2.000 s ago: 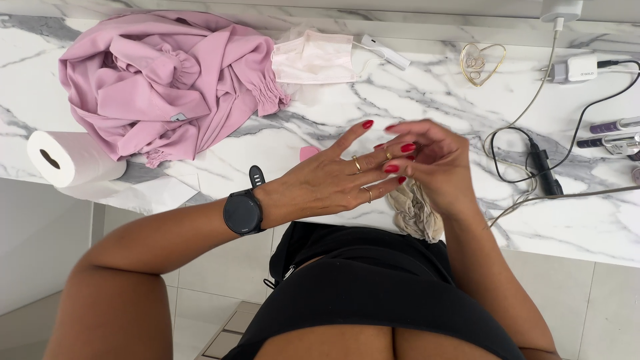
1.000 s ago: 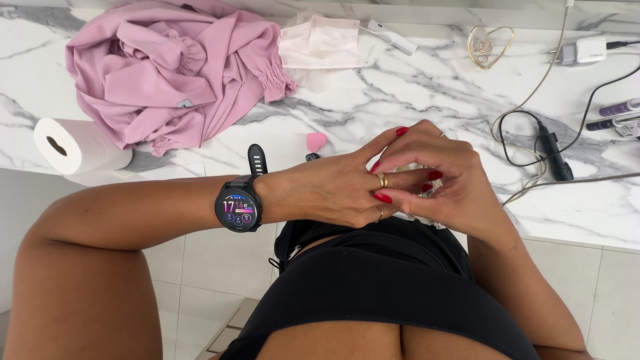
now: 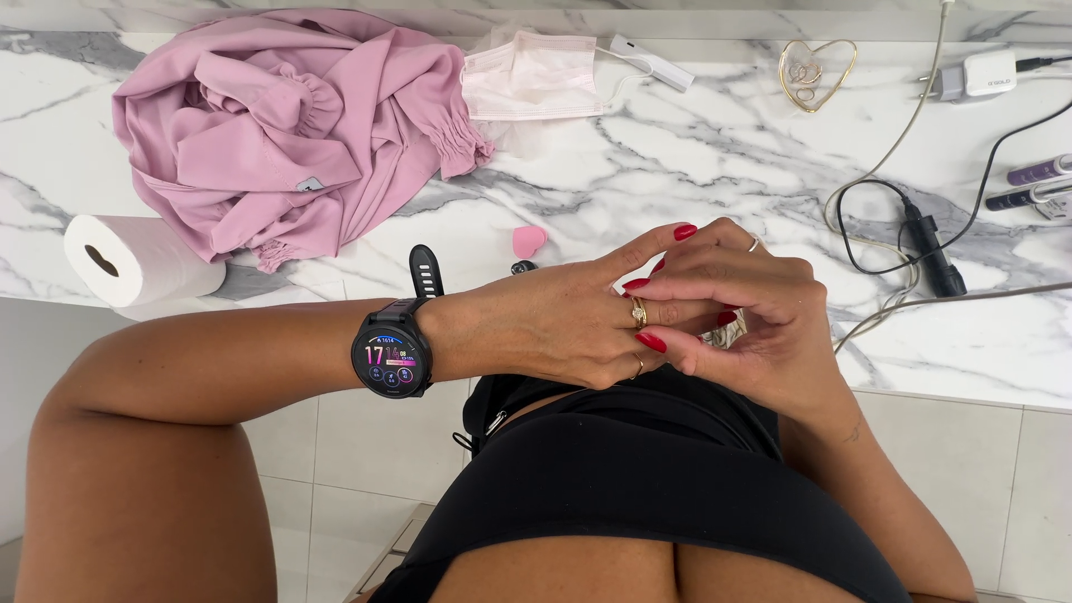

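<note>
My left hand [image 3: 553, 322] is stretched out palm down over the counter's front edge, fingers apart, with nothing held. Gold rings [image 3: 640, 312] sit on one of its fingers, and a thin ring [image 3: 637, 365] is on another. My right hand [image 3: 745, 310] reaches over the left fingers; its thumb and a fingertip are pinched at the finger with the gold rings. Whether they grip a ring or the finger I cannot tell. A black smartwatch [image 3: 391, 355] is on my left wrist, its strap end sticking up. A beige crumpled item [image 3: 727, 332] shows partly behind my hands.
On the marble counter [image 3: 670, 167] lie a pink garment [image 3: 276, 142], a face mask [image 3: 532, 77], a paper roll [image 3: 138, 261] and a pink heart-shaped item [image 3: 529, 242]. Rings lie in a heart-shaped dish [image 3: 783, 77]. To the right are a white charger [image 3: 990, 75], cables and a black cylindrical device [image 3: 936, 255].
My right thumb and fingertip have shifted from near the left fingertips to the ringed finger since two seconds ago. The watch face has lit up. The view has moved slightly.
</note>
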